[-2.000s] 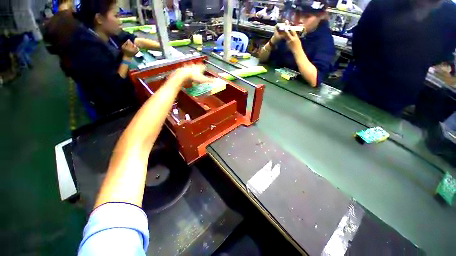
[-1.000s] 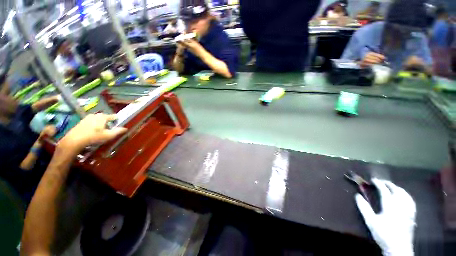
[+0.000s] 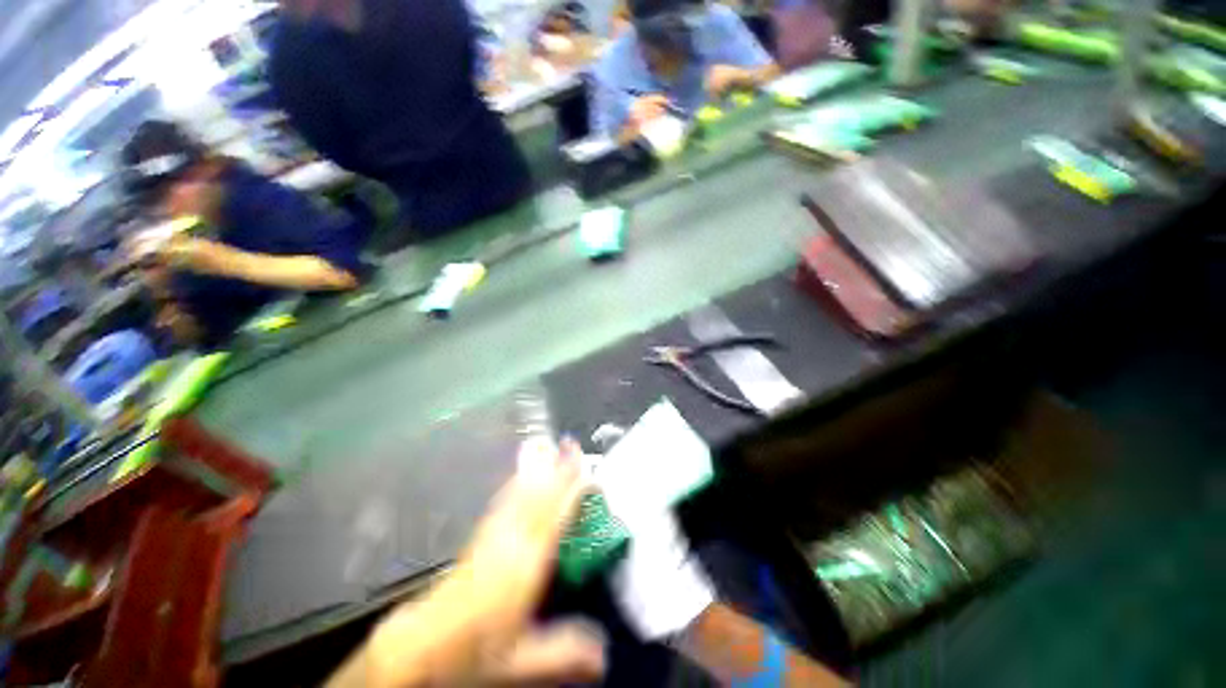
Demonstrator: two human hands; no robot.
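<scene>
A green circuit board (image 3: 592, 535) is in front of me, over the near bench edge, between my hands. A white flat piece with a green edge (image 3: 659, 461) shows above it. My right hand (image 3: 659, 571), white-gloved with a blue band at the wrist, is closed at this board and white piece. My bare left hand (image 3: 491, 578) is at the board's left side, blurred; its grip is hidden. Small pale bits show near its fingertips. Side cutters (image 3: 713, 370) lie on the black mat across a silvery tape strip, away from both hands.
A red rack (image 3: 168, 578) stands at lower left. A dark layered stack (image 3: 914, 235) leans in a red stand (image 3: 854, 293) at right. A carton of green and silvery bits (image 3: 928, 551) is below the bench. Boards lie on the green belt (image 3: 524, 316); co-workers are across it.
The view has swung right. My left hand has left the red rack and come beside my right hand. My right hand has left the cutters on the bench and is now at the board.
</scene>
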